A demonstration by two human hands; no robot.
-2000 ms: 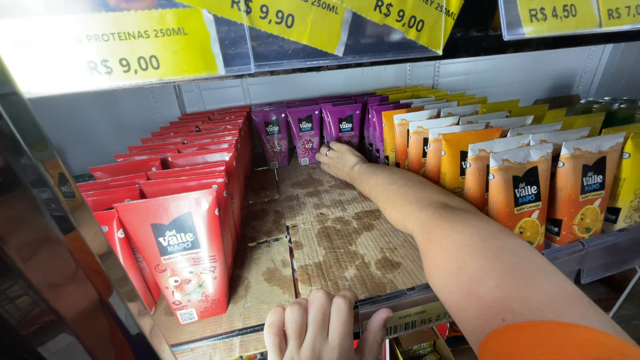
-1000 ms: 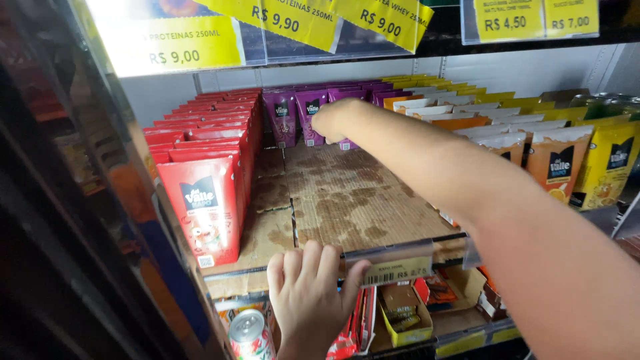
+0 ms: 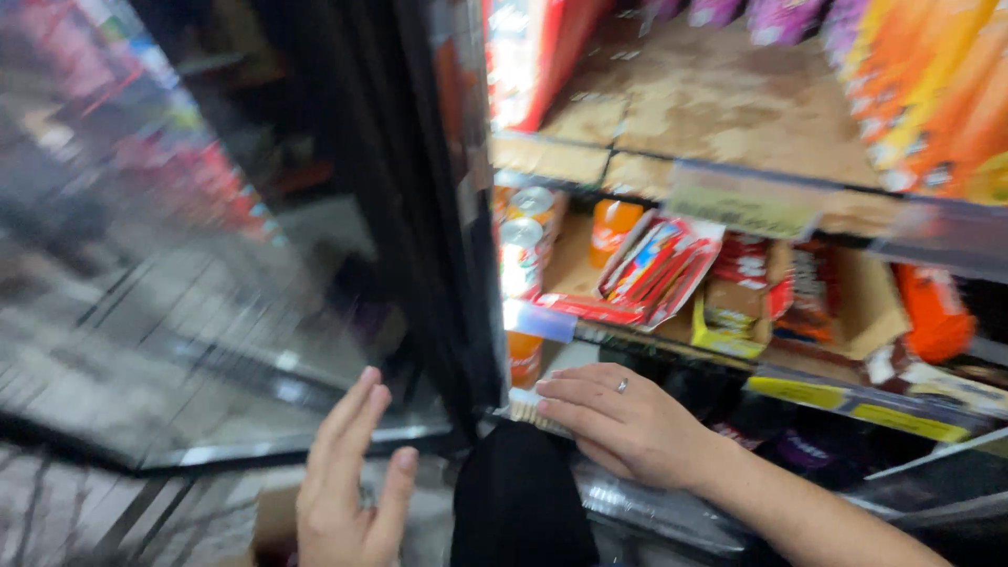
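Observation:
My left hand point(image 3: 350, 480) is raised at the lower middle, fingers apart and holding nothing, in front of the glass door point(image 3: 260, 339) of a refrigerated display case. Nearby on the right, my right hand point(image 3: 622, 425), with a ring on one finger, has its palm down and no item visible in it; its underside is hidden. It is just below the lower shelf, close to an orange-colored bottle point(image 3: 524, 358). On the upper shelf, red juice pouches point(image 3: 524, 63) stand left of bare, stained cardboard point(image 3: 732, 102), purple pouches point(image 3: 783, 17) behind it and orange pouches point(image 3: 937, 94) to the right.
The lower shelf holds drink cans point(image 3: 520, 252), a box of wrapped chocolate bars point(image 3: 661, 268) and a yellow-edged carton point(image 3: 732, 319). The black door frame point(image 3: 394, 205) stands at the left of the shelves. A black-clothed knee point(image 3: 520, 504) is between my hands. A cardboard box point(image 3: 276, 520) is on the floor.
My right hand has come away from the purple pouches to below the lower shelf. My left hand has left the upper shelf's front edge. The view has swung down and left.

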